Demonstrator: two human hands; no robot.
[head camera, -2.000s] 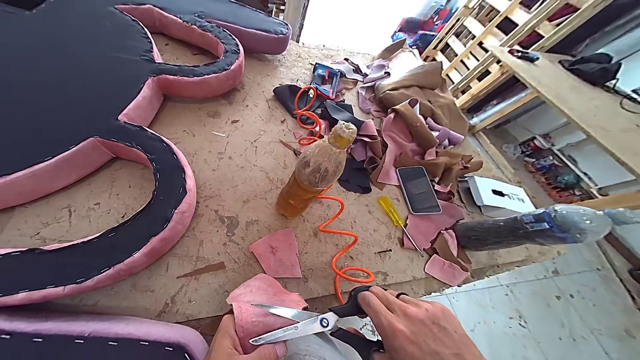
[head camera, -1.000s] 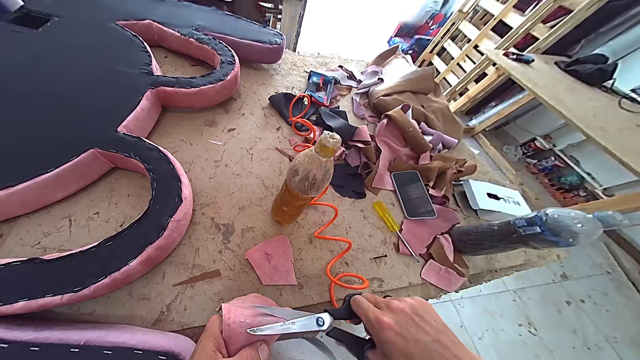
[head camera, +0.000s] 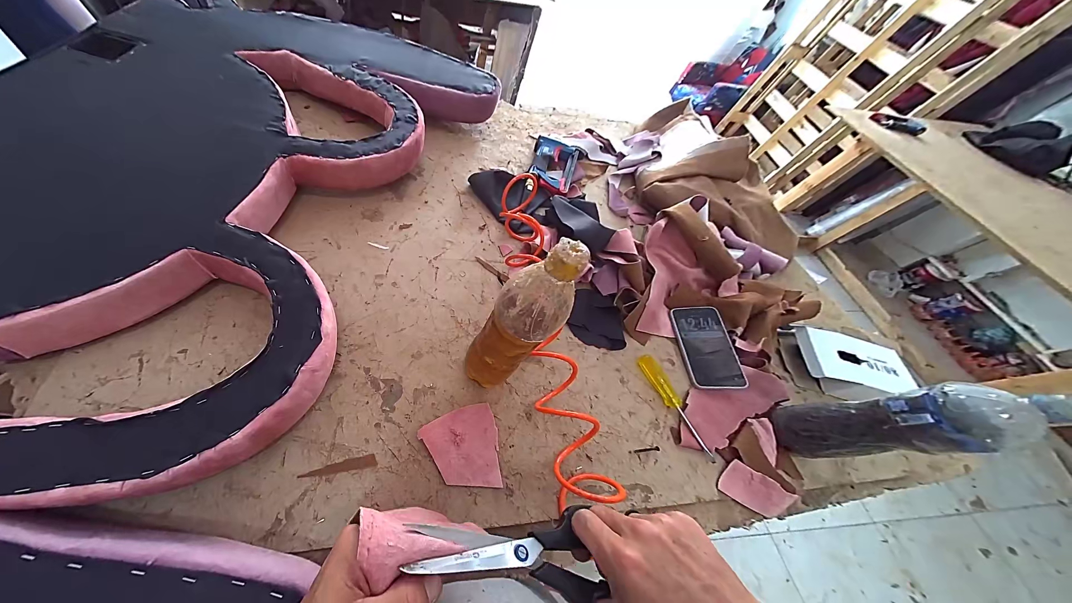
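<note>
At the bottom centre, my left hand (head camera: 368, 569) holds a folded piece of pink upholstery material (head camera: 402, 540). My right hand (head camera: 657, 557) grips the black handles of a pair of scissors (head camera: 494, 553), whose parted blades lie across that pink piece. Just beyond, a flat pink scrap (head camera: 465, 444) lies on the wooden worktable (head camera: 360, 352). A plastic bottle of amber liquid (head camera: 519, 322) stands behind it, beside a coiled orange air hose (head camera: 578, 419) that runs down toward my right hand. The hose's lower end is hidden.
Large black-and-pink upholstered panels (head camera: 151, 159) cover the left side. To the right lie a yellow screwdriver (head camera: 662, 381), a phone (head camera: 708, 347), a white box (head camera: 854, 360) and a dark-filled plastic bottle (head camera: 896, 423). Fabric scraps (head camera: 695, 251) and a blue staple gun (head camera: 554, 163) lie farther back.
The pink piece in my left hand, spread flatter two seconds ago, is now folded or curled over. The scissors remain in my right hand with their blades at the piece.
</note>
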